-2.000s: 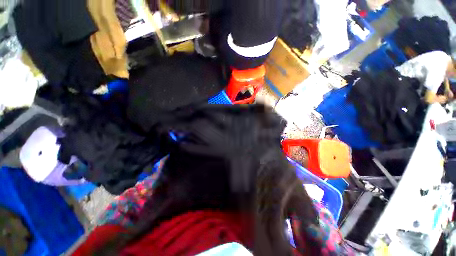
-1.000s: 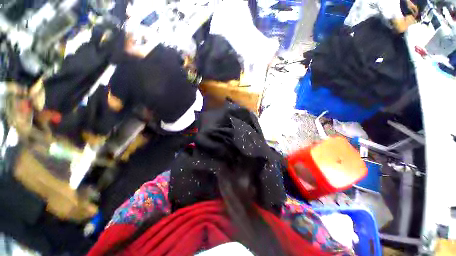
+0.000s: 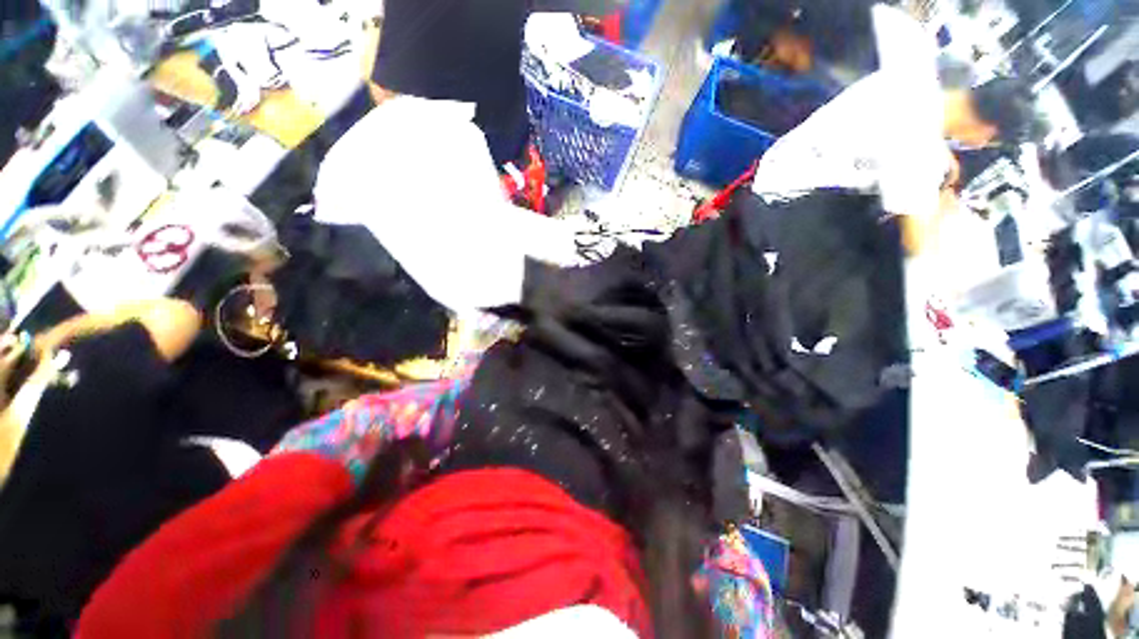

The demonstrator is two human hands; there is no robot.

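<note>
A black garment with tiny white specks (image 3: 531,406) lies bunched against my front, over my red clothing and between my floral sleeves. Its upper folds are blurred and reach up to a larger black cloth heap (image 3: 799,293) at the right. I cannot tell where one ends and the other begins. My left hand and my right hand do not show; whether the cloth covers them I cannot tell.
A blue lattice crate (image 3: 587,106) and a blue bin (image 3: 737,119) stand ahead. A long white table (image 3: 956,499) runs down the right, with metal legs beside it. A person in black is at left; another person's head shows at upper right.
My view has moved forward and swung. The orange stool has left the view, and the black heap and white table are closer. The speckled garment stays against my front.
</note>
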